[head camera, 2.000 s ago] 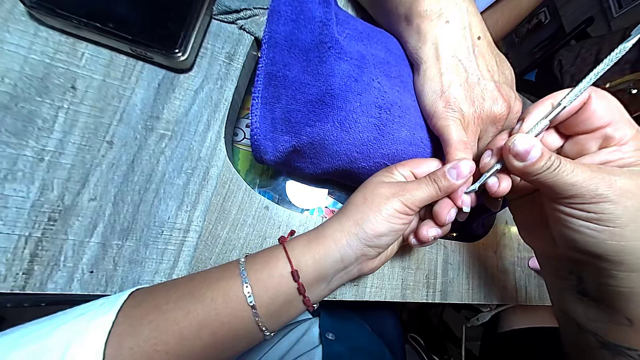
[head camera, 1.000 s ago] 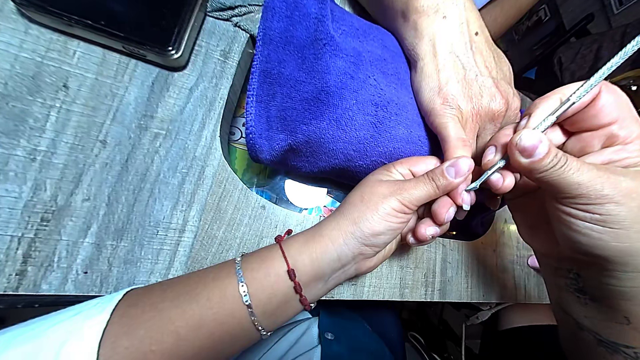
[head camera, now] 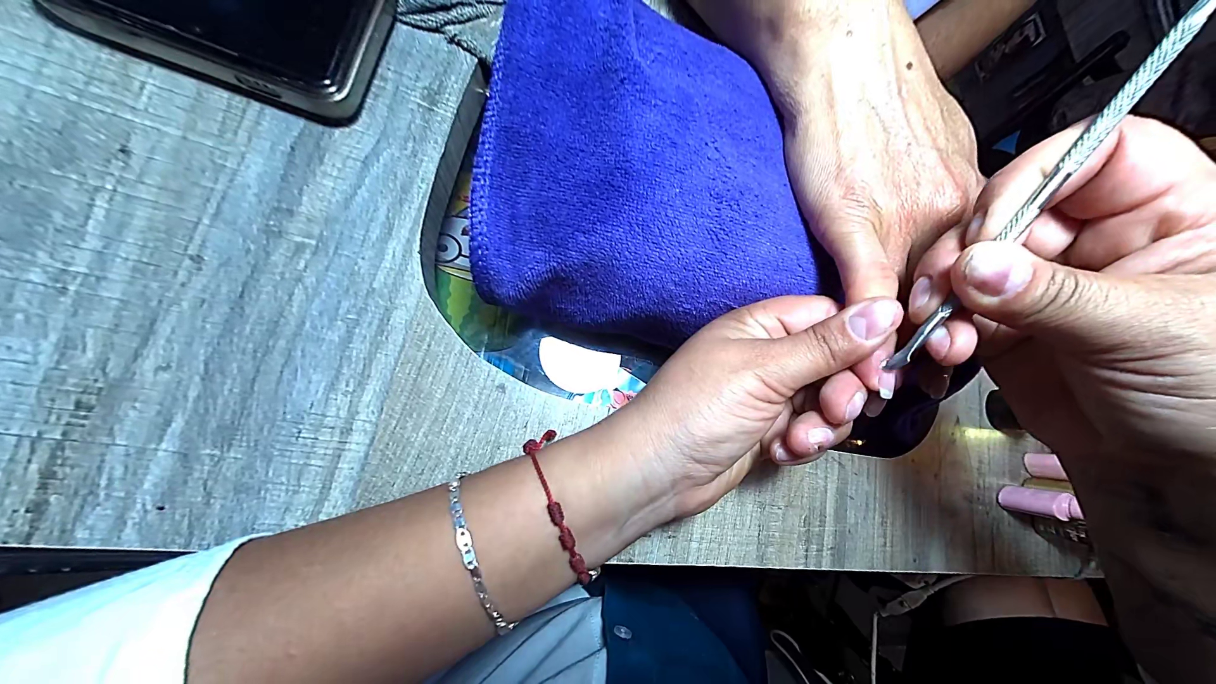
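Note:
My left hand (head camera: 760, 380), with a red cord bracelet (head camera: 560, 522) and a silver chain bracelet (head camera: 465, 541) at its wrist, pinches a finger of another person's hand (head camera: 874, 180). My right hand (head camera: 1083, 275) grips a metal cuticle pusher (head camera: 1073, 157) with a textured handle. The pusher's tip touches the held finger at its nail. The other person's hand lies palm down beside a folded purple towel (head camera: 636, 171); its other fingers are partly hidden by my hands.
A black phone-like device (head camera: 228, 38) lies at the upper left of the grey wood-grain table (head camera: 237, 313). The towel covers part of a curved opening with printed pictures and a bright reflection (head camera: 579, 366). Pink-capped bottles (head camera: 1040, 502) stand near the right front edge.
Both hands keep their hold on the finger and the pusher. The pusher's tip has shifted slightly at the nail. The pink-capped bottles now show beside my right hand.

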